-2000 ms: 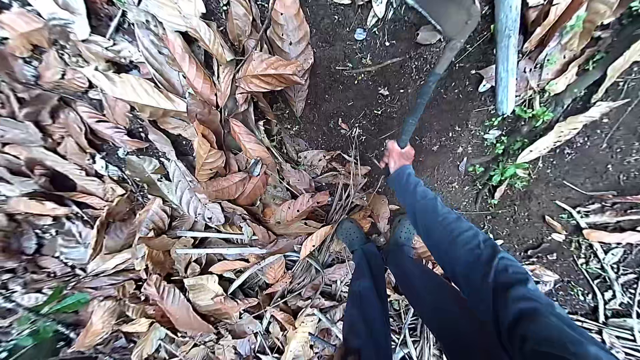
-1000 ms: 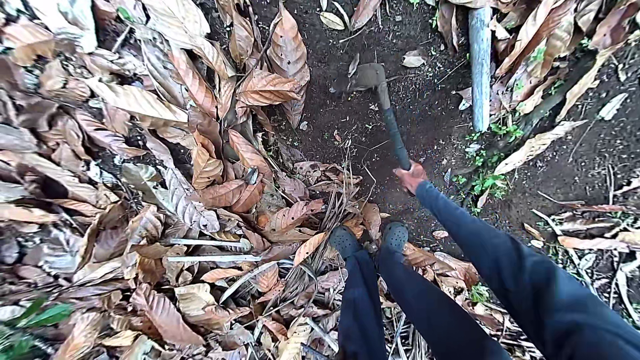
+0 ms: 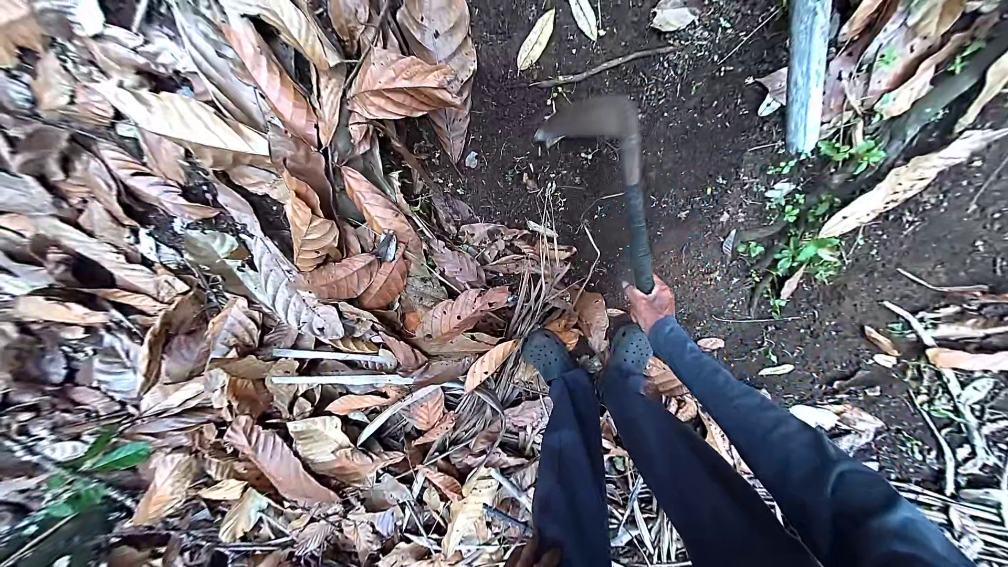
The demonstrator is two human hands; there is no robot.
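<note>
My right hand (image 3: pixel 650 302) is closed around the lower end of the dark wrapped handle of a hooked-blade tool (image 3: pixel 639 228), which looks like a machete or sickle. Its blade, blurred, bends to the left over dark bare soil (image 3: pixel 504 189). The arm in a dark blue sleeve comes in from the lower right. My left hand is out of the picture. Below the hand are my feet in grey-green perforated clogs (image 3: pixel 547 352), standing at the edge of the dry leaves.
Large dry brown leaves (image 3: pixel 346 276) cover the left side and the bottom. A pale wooden pole (image 3: pixel 806 79) lies at the upper right beside small green plants (image 3: pixel 815 253). A thin twig (image 3: pixel 602 67) and a few leaves lie on the soil. Pale sticks (image 3: pixel 339 379) rest on the litter.
The tool, still in my right hand, has moved over the soil; its blade was at the upper right of the soil two seconds ago and now points left. My feet stay in place.
</note>
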